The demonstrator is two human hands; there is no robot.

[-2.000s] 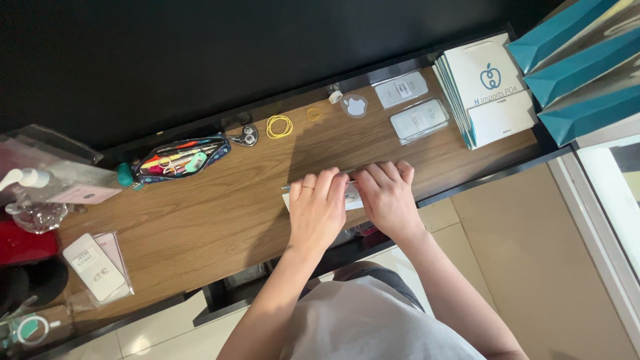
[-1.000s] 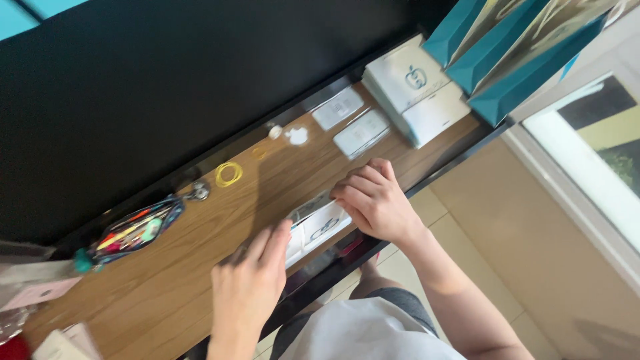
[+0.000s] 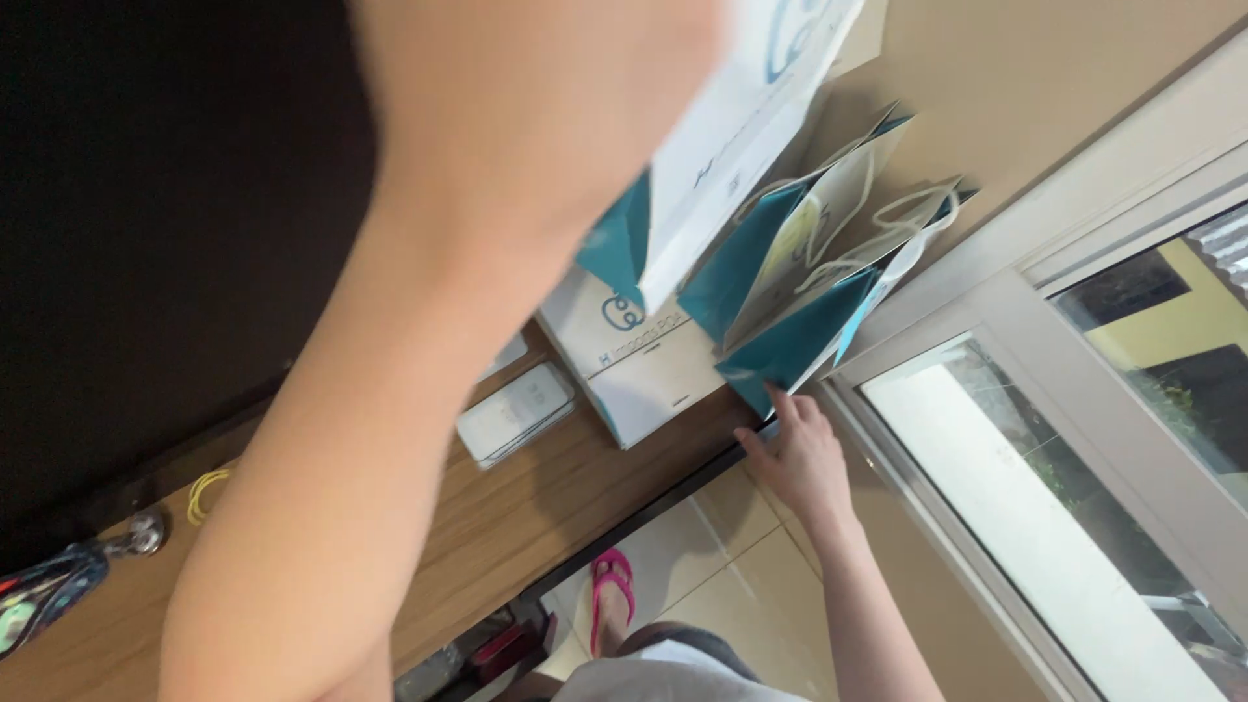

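Note:
My left hand (image 3: 546, 88), blurred and large at the top of the view, is raised beside a white and teal paper bag (image 3: 726, 146); its fingertips are out of sight, so a hold on the bag cannot be made out. Two more teal and white paper bags with cord handles stand to the right. My right hand (image 3: 799, 453) touches the lower corner of the rightmost bag (image 3: 799, 336) at the table's front edge, thumb and fingers apart. Left of it, flat white printed bags (image 3: 648, 390) lie stacked on the wooden table (image 3: 546, 526).
A clear-wrapped phone-shaped item (image 3: 517, 411) lies left of the stack. Farther left are yellow bands (image 3: 203, 495) and an open pouch (image 3: 54, 595) with its contents. A black panel (image 3: 175, 195) rises behind the table. A glazed white-framed door (image 3: 1014, 292) stands at the right.
Both hands have left the small white item at the table's front edge. My left hand has risen beside a paper bag, and my right hand has moved right to another. The view has swung right.

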